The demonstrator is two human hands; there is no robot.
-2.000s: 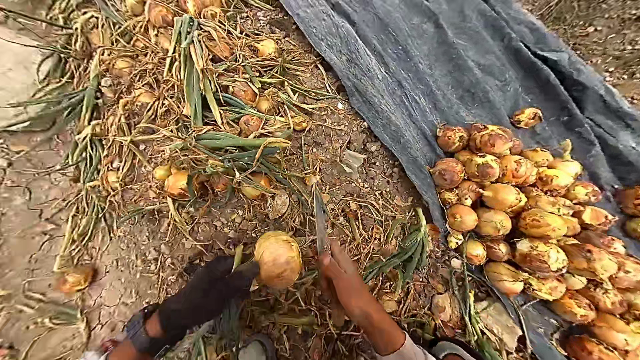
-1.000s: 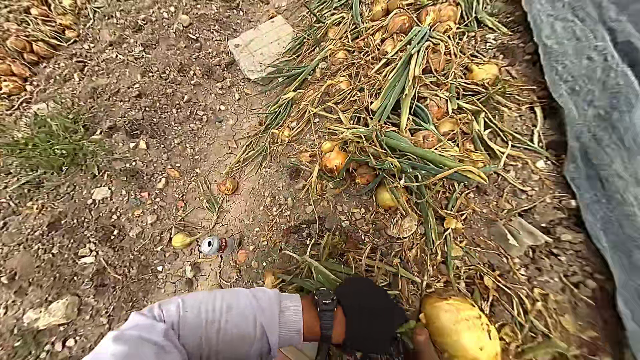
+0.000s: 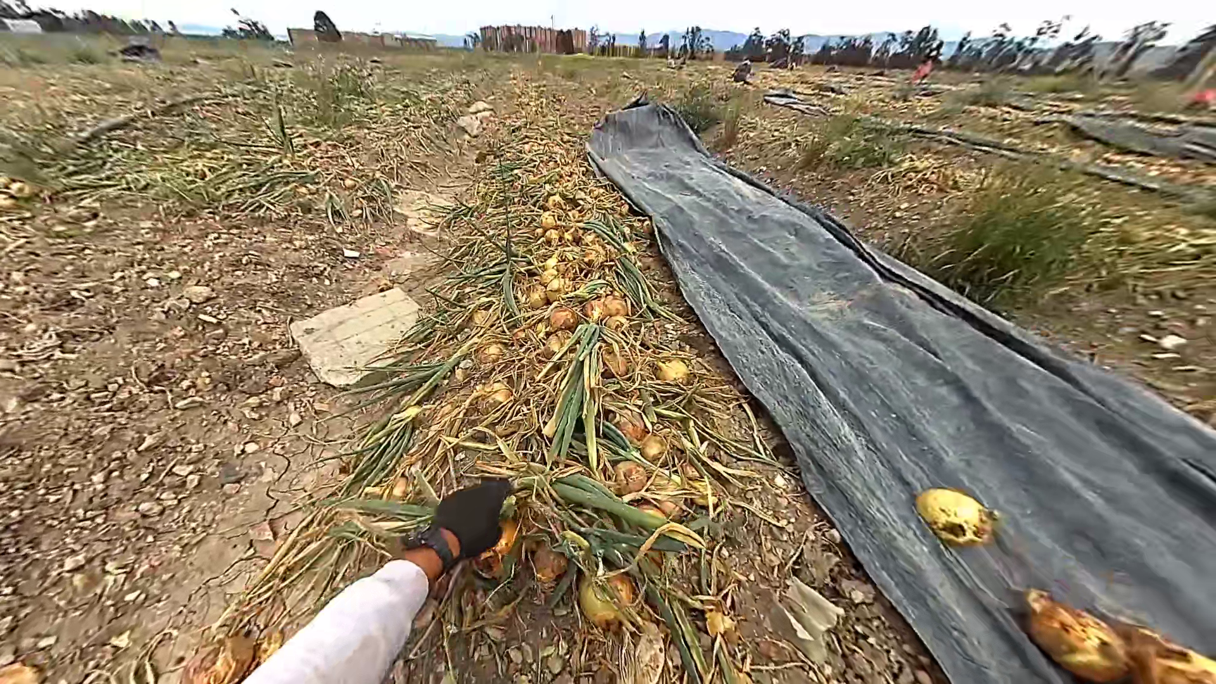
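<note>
My left hand (image 3: 472,521), in a black glove with a watch at the wrist, reaches down into the row of pulled onions. Its fingers are at the green and dry leaves, right above an orange-brown onion (image 3: 500,548); whether they grip anything is hidden. To its right a yellow onion (image 3: 605,598) lies among the leaves. Green onion leaves (image 3: 584,389) lie over more bulbs farther up the row. My right hand is out of view. A single yellow onion (image 3: 953,517) rests on the dark cloth, with browner onions (image 3: 1075,635) at the lower right corner.
A long strip of dark grey cloth (image 3: 807,323) runs along the right of the onion row. A flat pale slab (image 3: 356,334) lies on the stony soil at left. Tufts of grass (image 3: 1021,233) grow beyond the cloth. Trees and buildings (image 3: 532,39) line the horizon.
The view has swung up along the row. My left hand has moved forward to the leaves; the large yellow onion is no longer beside it. My right hand, with a knife two seconds ago, has left view.
</note>
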